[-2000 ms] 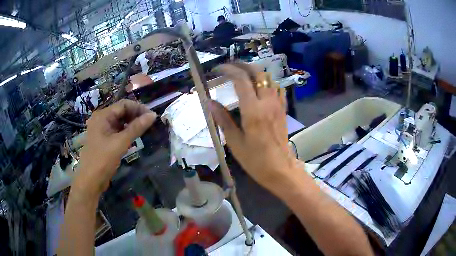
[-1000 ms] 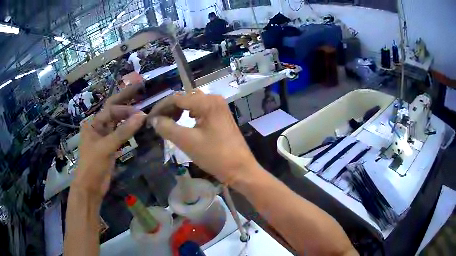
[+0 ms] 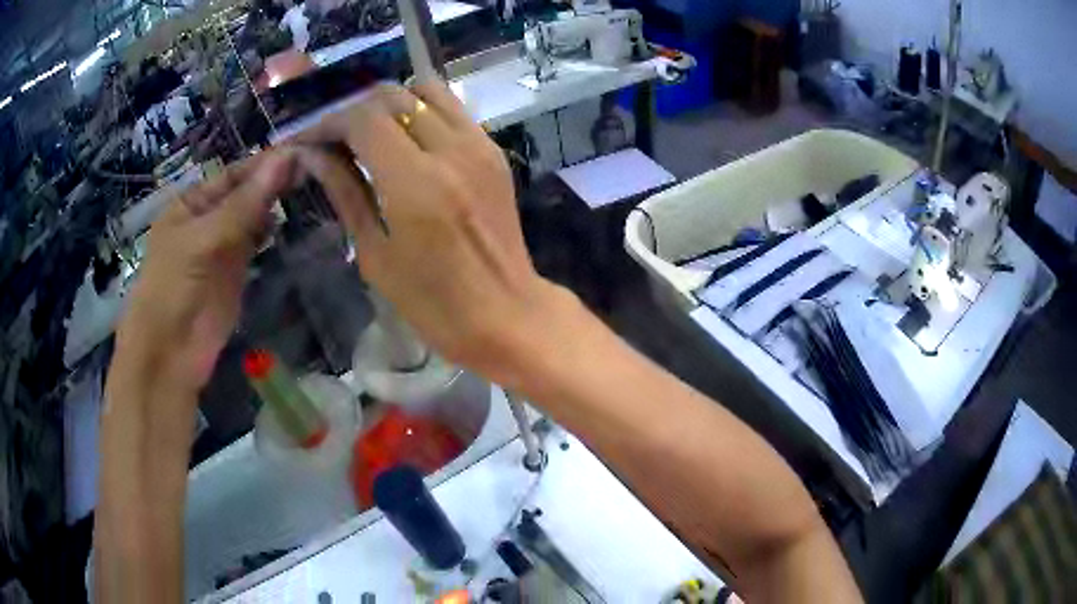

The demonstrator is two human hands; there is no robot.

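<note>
My left hand is raised at the left, with thumb and fingertips pinched together. My right hand, with a ring, is beside it, and its fingertips meet those of my left hand. Any thread between them is too fine to make out. Below stands an olive thread cone with a red tip on a whitish disc. Another whitish disc is behind it, its cone mostly hidden by my right hand. The pale stand pole passes behind my right hand and wrist.
A navy thread cone stands on the white machine table. A red plastic bag lies in the pale tub behind it. At right are another long tub, dark strips and a lit sewing machine.
My hands were apart two seconds ago, then came together at the fingertips. They are now higher in the picture. The view has tilted down, showing the navy cone and more of the table.
</note>
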